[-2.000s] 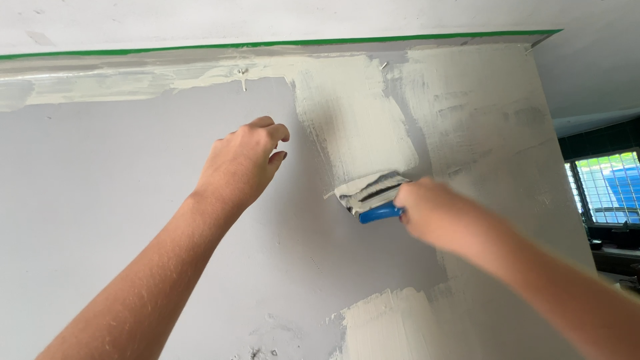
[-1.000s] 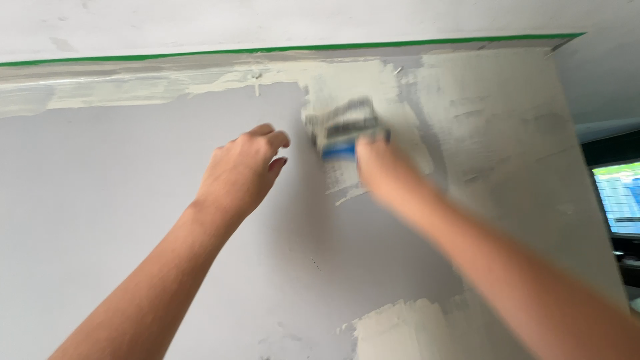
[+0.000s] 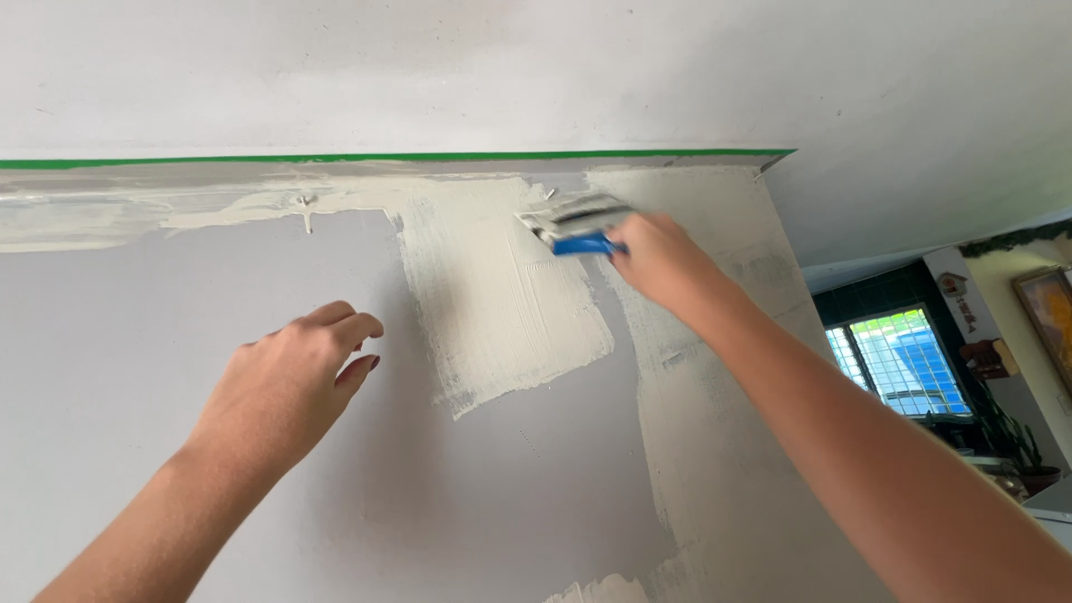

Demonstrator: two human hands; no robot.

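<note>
My right hand [image 3: 657, 255] grips the blue handle of a putty knife [image 3: 578, 222], whose wide blade is smeared with cream filler. The blade is near the upper right part of a cream filler patch [image 3: 502, 301] on the grey wall [image 3: 536, 469]; whether it touches is hard to tell. Lower left of the patch, my left hand [image 3: 293, 377] holds nothing, its fingers loosely curled and thumb apart, casting a shadow on the wall. A plastic tile spacer or similar small cross-shaped piece [image 3: 307, 213] sticks out of the filler band at upper left.
Green masking tape [image 3: 402, 157] runs along the top of the wall below the white ceiling [image 3: 419, 75]. More filler covers the wall's right side [image 3: 712, 402]. Beyond its edge are a barred window [image 3: 904, 360], a framed picture [image 3: 1047, 310] and a potted plant [image 3: 1034, 469].
The putty knife in my right hand has moved up, and the filler patch now reaches lower than two seconds ago. My left hand keeps its loose curl. The view has tilted upward.
</note>
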